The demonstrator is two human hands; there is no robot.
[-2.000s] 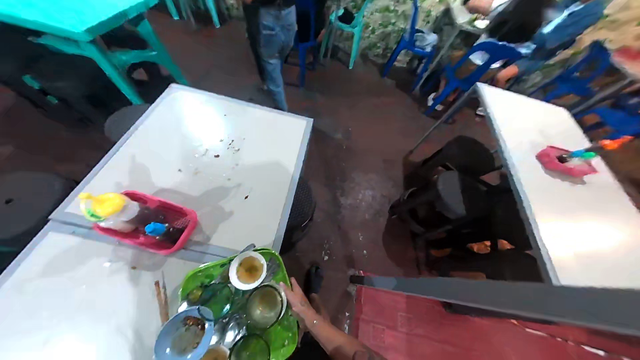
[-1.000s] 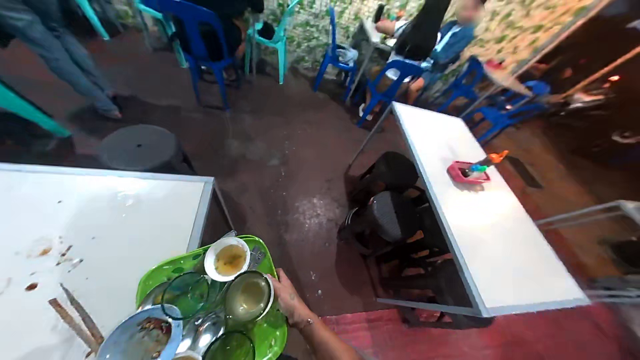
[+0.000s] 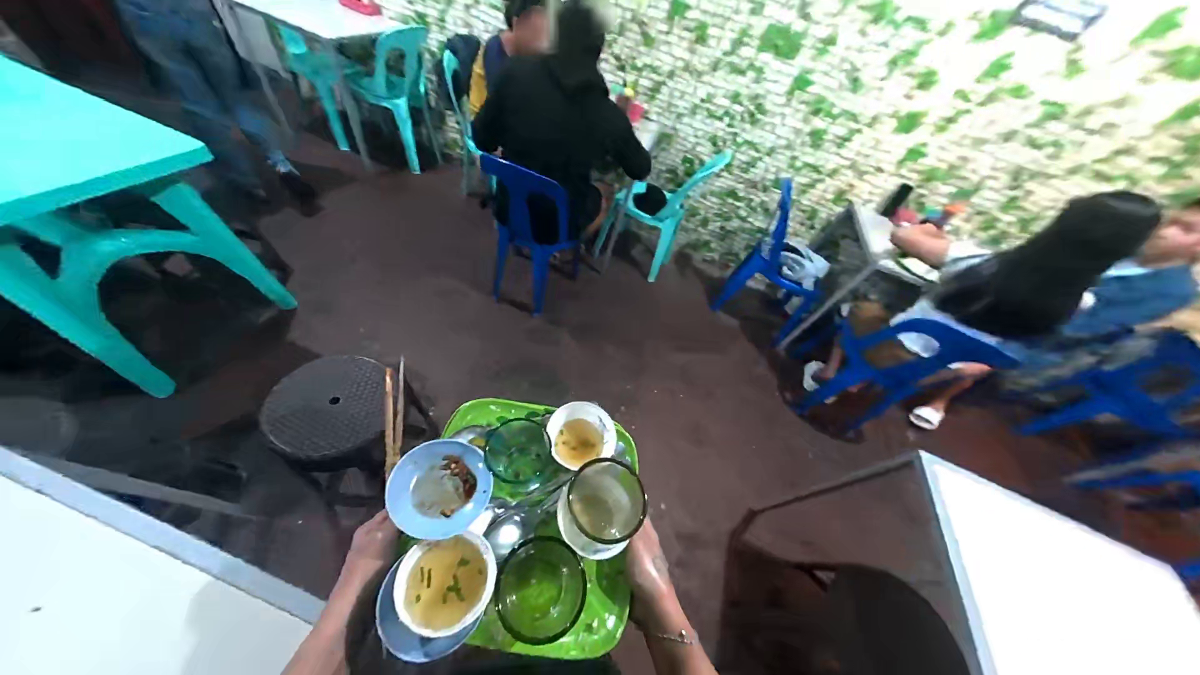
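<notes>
A green plastic tray point(image 3: 605, 609) is held level between my two hands. My left hand point(image 3: 372, 544) grips its left edge, partly hidden under the bowls, and my right hand point(image 3: 647, 572) grips its right edge. On the tray stand a white bowl of broth point(image 3: 445, 583) over a blue plate, a small blue bowl with food scraps point(image 3: 438, 489), a small white bowl of broth point(image 3: 580, 436) and several drinking glasses, one a green glass point(image 3: 540, 591). Metal spoons point(image 3: 506, 532) lie between them. Two thin wooden sticks point(image 3: 394, 422) project past the left side.
A black stool point(image 3: 328, 408) stands ahead on the left, beyond a white table point(image 3: 141, 572). A teal table point(image 3: 94, 141) is at far left, another white table point(image 3: 1050, 562) at right. Seated people, a blue chair point(image 3: 534, 211) and other chairs line the patterned wall.
Earlier, only my right hand showed at the tray; now both hands hold it at its sides. The tray has moved away from the white table. The view has swung left.
</notes>
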